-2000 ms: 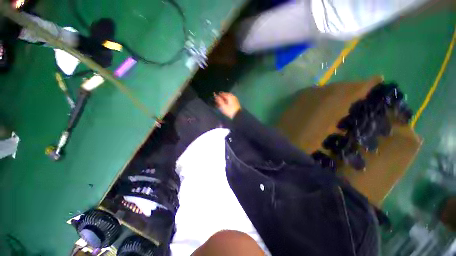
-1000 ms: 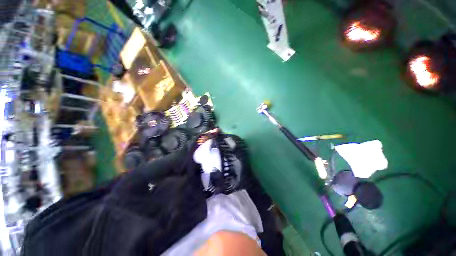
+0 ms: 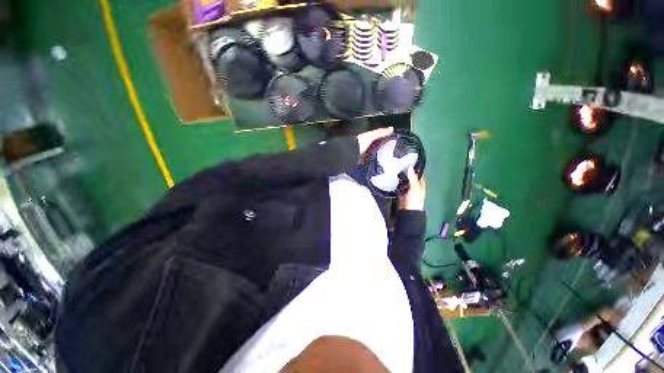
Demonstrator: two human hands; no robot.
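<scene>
A round black fan head with pale blades (image 3: pixel 394 165) is held above the near edge of the green bench, its blades facing up. My left hand (image 3: pixel 374 140) grips its upper left rim. My right hand (image 3: pixel 413 192) grips its lower right rim, with fingers reaching over the edge. The undersides of both hands are hidden by the fan.
Black fan heads (image 3: pixel 342 92) and pale curved parts (image 3: pixel 364 41) sit in a tray at the top. A brown carton (image 3: pixel 182 65) is left of it. A stick-like tool (image 3: pixel 468 171), white cloth or paper (image 3: pixel 492 213) and cables lie on the bench (image 3: pixel 466 87).
The view has swung round. The pale-bladed fan head, low beside the bench a second ago, now shows in both hands. Two seconds ago one hand was seen empty.
</scene>
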